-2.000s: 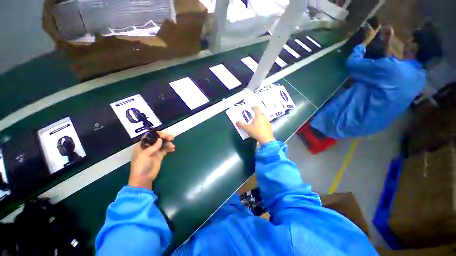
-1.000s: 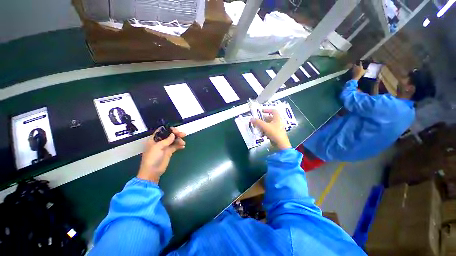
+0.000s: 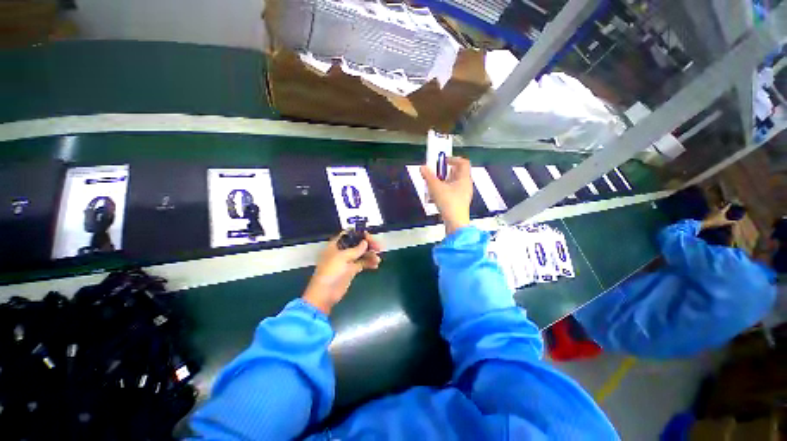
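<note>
My left hand point(image 3: 338, 272) holds a small black cable bundle point(image 3: 352, 236) at the belt's near rail, just below a leaflet with a ring picture point(image 3: 352, 196). My right hand point(image 3: 450, 191) holds a white leaflet point(image 3: 439, 153) upright above the black boxes point(image 3: 302, 196). Another white leaflet lies on the boxes behind that hand. Two leaflets farther left, one of them here point(image 3: 243, 205), have black cables on them. A fanned manual stack point(image 3: 539, 253) lies on the green bench to the right.
A black cable pile point(image 3: 91, 353) covers the bench's near left. A torn carton point(image 3: 362, 95) of leaflets and white plastic bags point(image 3: 561, 112) stand beyond the conveyor. A slanting metal post point(image 3: 595, 146) rises beside the manual stack. A person in a blue smock point(image 3: 690, 288) is at the right.
My right hand has lifted a leaflet from the stack and moved left over the boxes. My left hand still holds its cable bundle. The view has shifted, and more ring-picture leaflets show on the belt.
</note>
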